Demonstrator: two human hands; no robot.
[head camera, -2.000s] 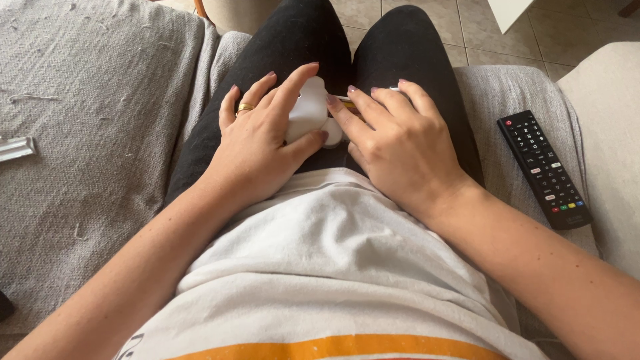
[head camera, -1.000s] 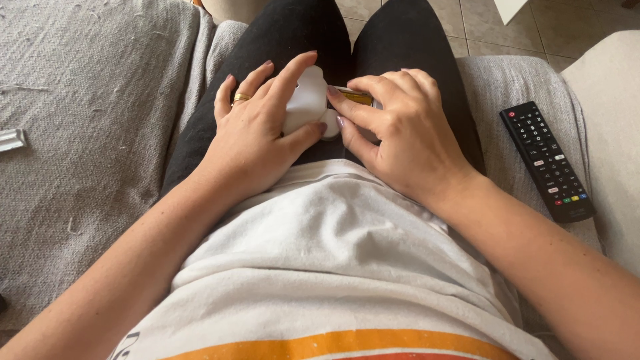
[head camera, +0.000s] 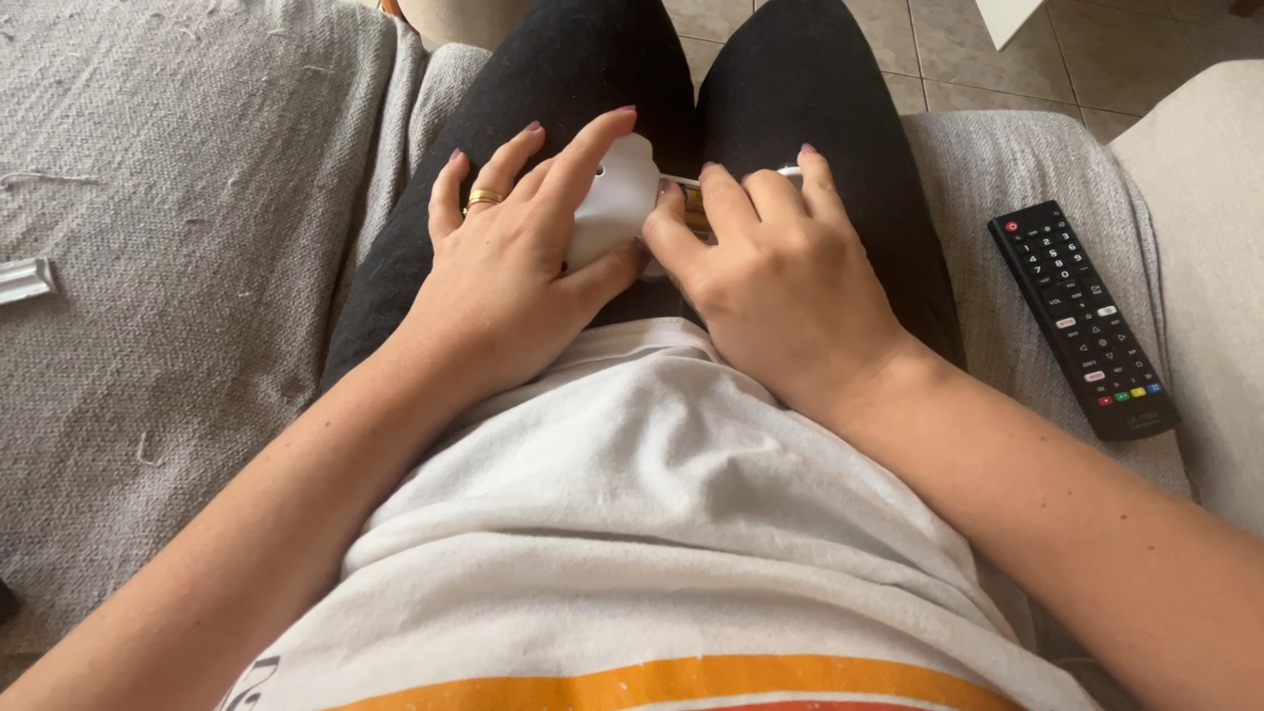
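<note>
A white plastic device (head camera: 617, 193) with a rounded, lobed end, perhaps a game controller, lies across my lap. My left hand (head camera: 523, 252) grips its left part, with the index finger over the top and the thumb along the near edge. My right hand (head camera: 765, 252) is on the right part, thumb and fingers bent around a recess where a yellowish battery (head camera: 695, 209) partly shows. A small white end of something sticks out between the right hand's fingers. My fingers hide much of the device.
A black remote control (head camera: 1086, 321) lies on the grey woven sofa cover to my right. On the cover at the far left is a small silvery-white piece (head camera: 27, 280), cut off by the frame. The sofa's armrest (head camera: 1210, 247) rises at the right.
My right hand's fingers have spread back over the right part of the device, covering more of the yellowish battery than a second ago. My left hand keeps its hold.
</note>
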